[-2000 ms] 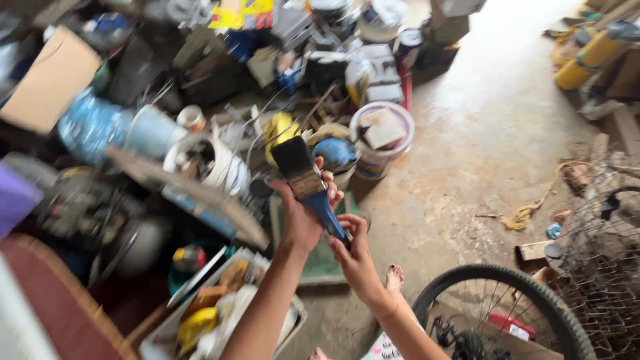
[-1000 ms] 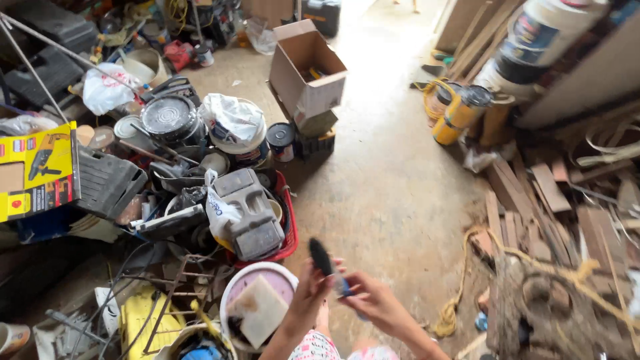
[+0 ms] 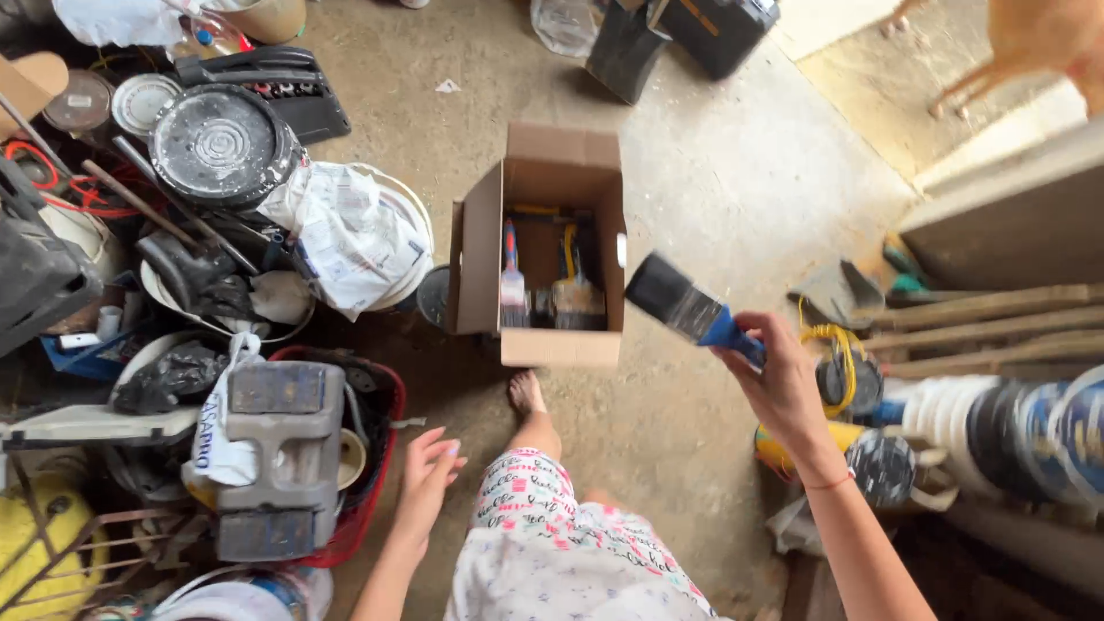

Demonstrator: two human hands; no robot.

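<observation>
My right hand (image 3: 772, 371) grips the blue handle of a paintbrush (image 3: 681, 297), its dark bristles pointing up and left, just right of an open cardboard box (image 3: 561, 348). Inside the box lie a paintbrush with a red and blue handle (image 3: 513, 280), a wide paintbrush with a yellow handle (image 3: 576, 297) and a yellow and black tool (image 3: 535, 210) along the far wall. My left hand (image 3: 427, 470) is empty, fingers apart, below and left of the box and right of a red basin (image 3: 384, 466) that holds a grey plastic case (image 3: 280, 457).
Paint buckets, one with a black lid (image 3: 222, 142), and a bag-covered bucket (image 3: 354, 233) crowd the left. Black cases (image 3: 716, 30) stand beyond the box. Planks (image 3: 992, 319) and stacked buckets (image 3: 992, 435) line the right. An animal's legs (image 3: 975, 82) show at top right.
The view has swung to the cardboard box. My hands, together on the paintbrush before, are now apart; my left has let go, and my right holds the brush out beside the box.
</observation>
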